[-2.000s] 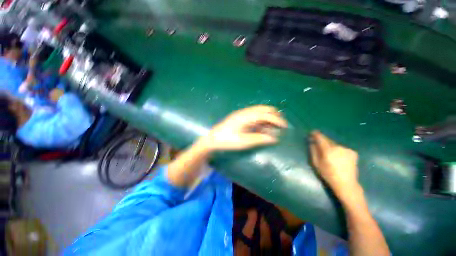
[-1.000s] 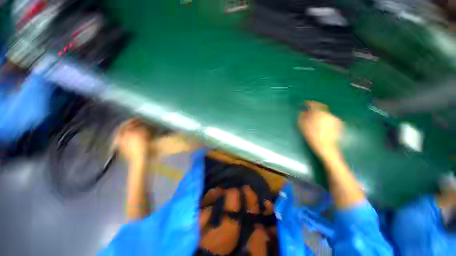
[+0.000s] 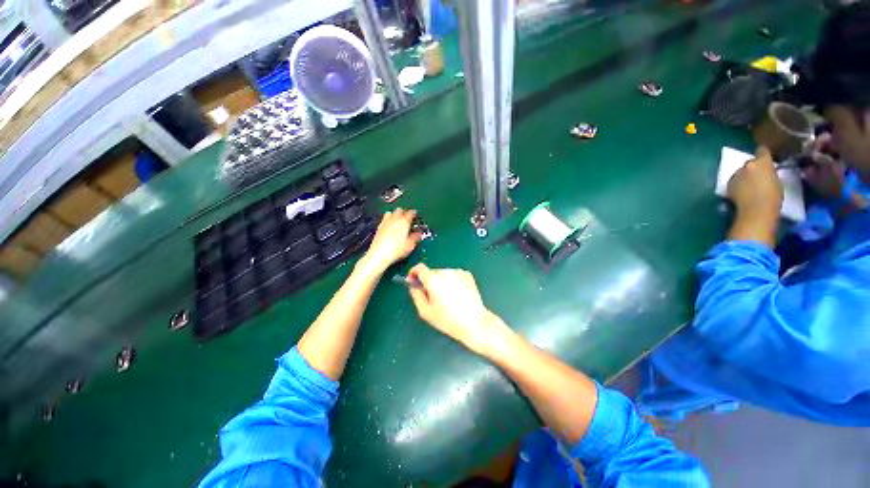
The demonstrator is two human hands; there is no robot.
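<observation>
My left hand (image 3: pixel 391 240) reaches over the green belt (image 3: pixel 382 381) beside the black tray's right edge. Its fingertips are at a small dark and metallic housing (image 3: pixel 423 229) and seem to grip it; the housing is partly hidden by the fingers. My right hand (image 3: pixel 446 297) is just below and to the right, fingers curled, with the tip of a thin greyish tool (image 3: pixel 404 279), possibly tweezers, sticking out to the left. Another housing (image 3: pixel 392 193) lies on the belt just above my left hand.
A black grid tray (image 3: pixel 277 253) lies left. A solder spool (image 3: pixel 548 227) stands right of a grey metal post (image 3: pixel 488 105). A fan (image 3: pixel 334 74) and clear blister tray (image 3: pixel 265 133) are behind. More housings lie along the belt. A blue-sleeved person (image 3: pixel 792 324) works at right.
The view has swung, bringing the spool, post, fan and right-hand neighbour into view. My left hand has moved from beyond the belt's near edge to a housing beside the tray.
</observation>
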